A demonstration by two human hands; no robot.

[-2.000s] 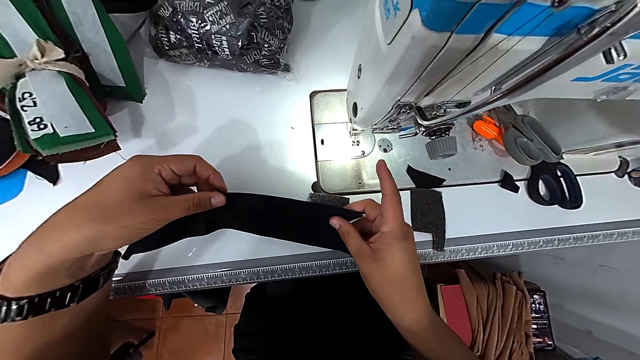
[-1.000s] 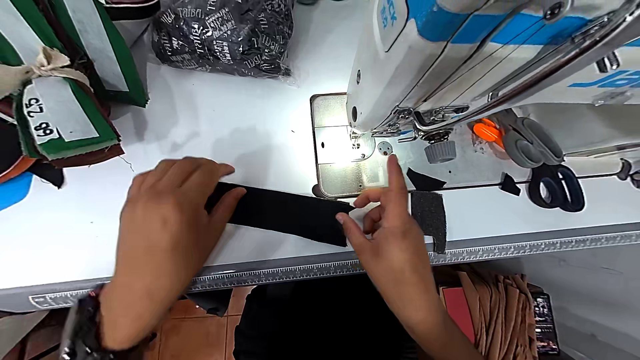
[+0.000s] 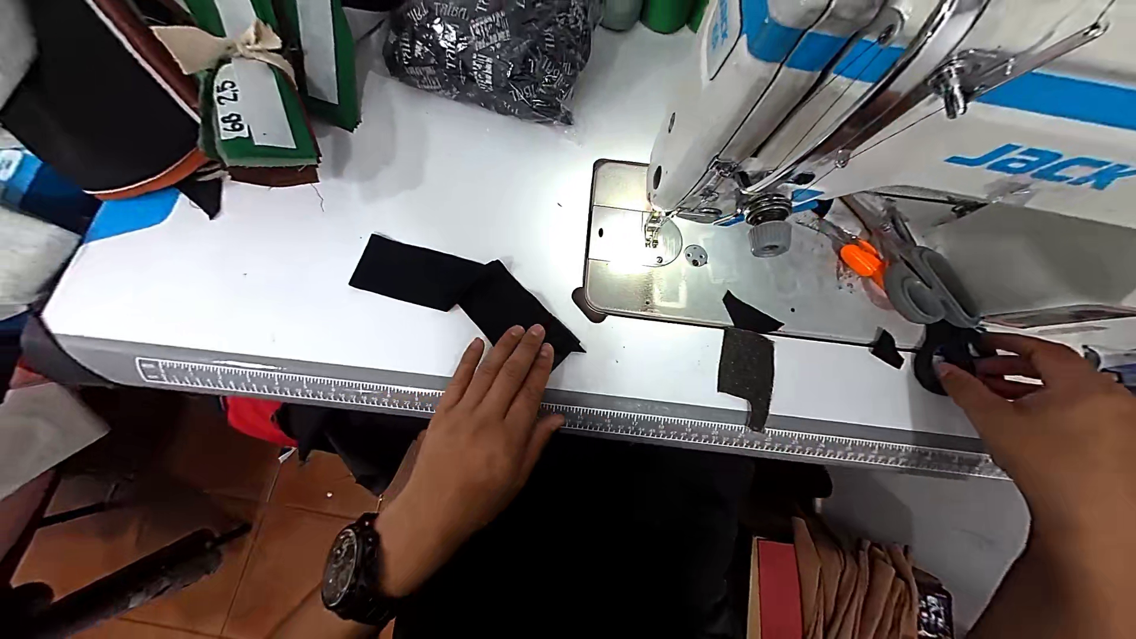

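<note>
A black fabric strip (image 3: 417,271), folded at an angle near its middle, lies on the white sewing table. My left hand (image 3: 497,417) rests flat near the table's front edge, its fingertips touching the lower right end of the strip. Far to the right, my right hand (image 3: 1021,382) has its thumb and fingers on the dark handles of a pair of scissors (image 3: 932,355). Between the hands stands the lit needle area of a Jack sewing machine (image 3: 657,231). Dark fabric scraps (image 3: 745,364) lie by its metal plate.
Orange-handled snips (image 3: 863,260) and grey-handled scissors (image 3: 919,288) lie under the machine arm. A plastic bag (image 3: 493,53) of printed dark pieces is at the back. Tied green fabric bundles (image 3: 266,115) stand at the left. A ruler tape (image 3: 666,429) runs along the front edge.
Both hands have let go of the black strip's ends, and it now lies folded on the table. My right hand has moved right to the dark-handled scissors. My left hand has moved to the strip's right end.
</note>
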